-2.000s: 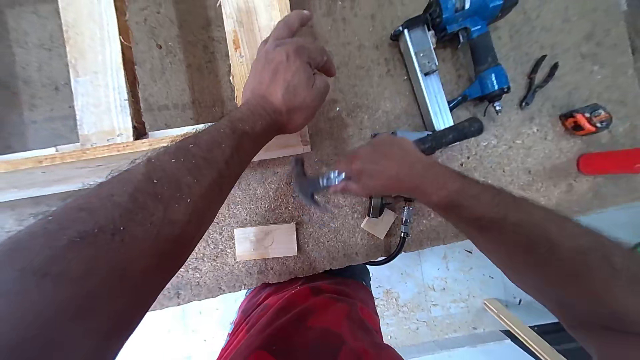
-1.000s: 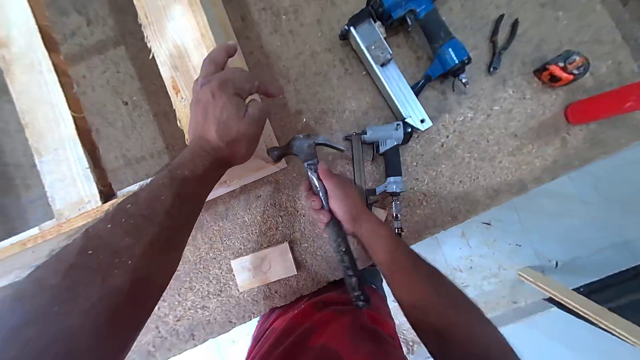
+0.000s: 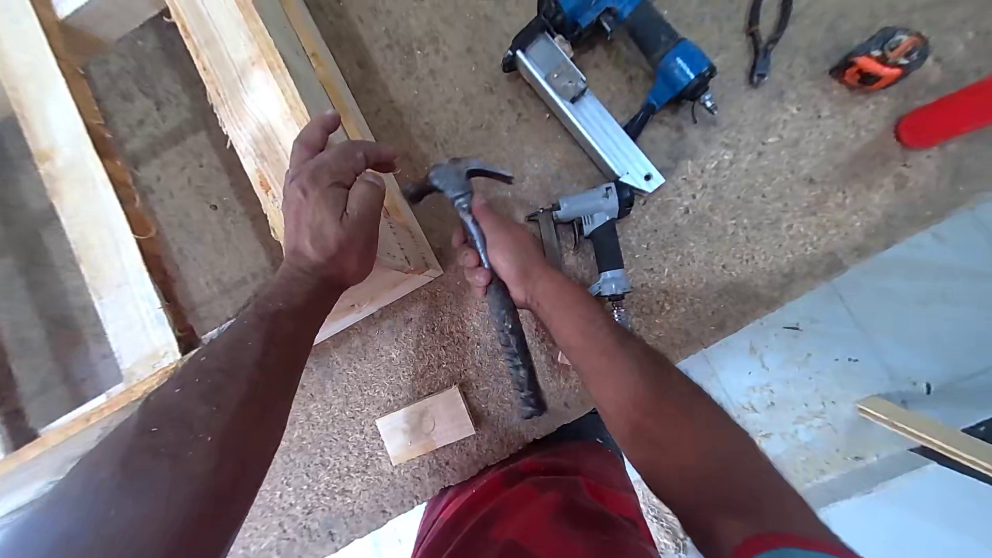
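My right hand [image 3: 504, 252] grips a claw hammer [image 3: 459, 180] by the upper part of its worn dark handle, with the head pointing away from me. My left hand [image 3: 333, 205] is over the corner of a wooden frame [image 3: 248, 93], its fingers apart and partly bent, with nothing held; whether it touches the wood I cannot tell. A small wood block [image 3: 426, 425] lies on the particle board near me. Just right of the hammer rests a small grey pneumatic stapler [image 3: 593, 205] with an air fitting at its handle.
Beyond the small stapler lies a larger blue pneumatic nailer [image 3: 597, 108]. Farther right are pliers [image 3: 763, 46], an orange and black tape measure [image 3: 882, 60] and a red cylindrical object [image 3: 945, 115]. A wood strip [image 3: 926, 434] lies lower right, past the board's edge.
The hammer, earlier held crosswise with its handle toward the right, now has its handle toward me. My right hand no longer covers the small stapler. The view has shifted.
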